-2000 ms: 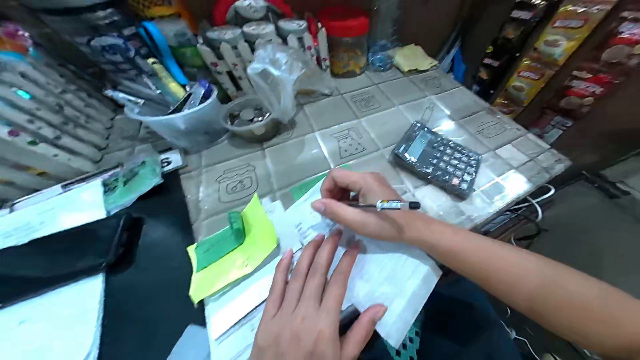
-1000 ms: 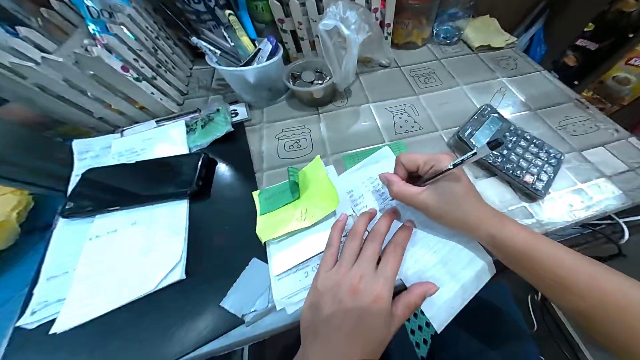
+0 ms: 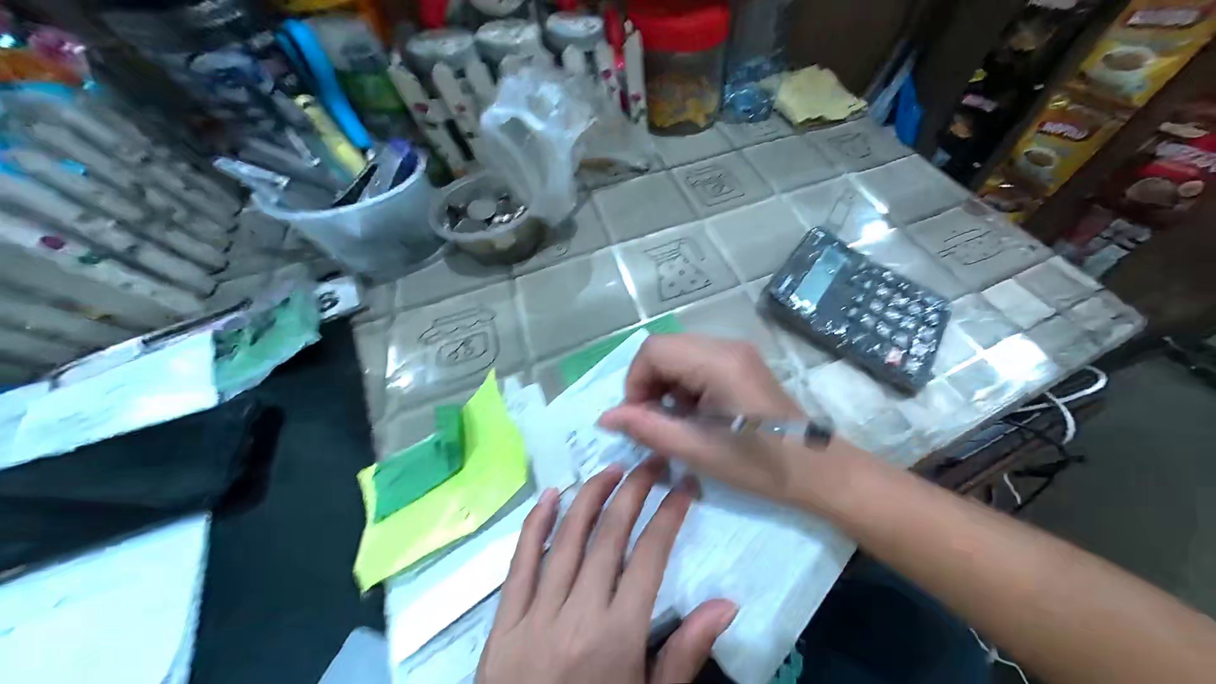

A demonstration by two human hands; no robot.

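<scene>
My right hand (image 3: 712, 408) holds a pen (image 3: 760, 424) between thumb and fingers over a white sheet of paper (image 3: 750, 560) that bears handwriting. The pen's tip is hidden by the fingers. Just below and to the left, my left hand (image 3: 589, 589) lies with fingers spread on the papers; a dark object shows partly under its thumb. A yellow-green sticky note (image 3: 494, 451) with a green piece of paper (image 3: 418, 472) on it lies left of the sheet. To the right of my right hand is a black calculator (image 3: 858, 309) on the tiled counter.
A white tub of pens (image 3: 366, 223) and a bowl of coins (image 3: 484, 223) with a plastic bag (image 3: 541, 142) stand at the back. A red-lidded jar (image 3: 676, 66) is behind them. At left, a black phone (image 3: 123, 475) lies over papers. Hanging sachets (image 3: 1069, 123) and cables (image 3: 1064, 408) are at right.
The view has shifted between frames. My right hand stays at the sheet with the pen and my left hand stays spread on the papers.
</scene>
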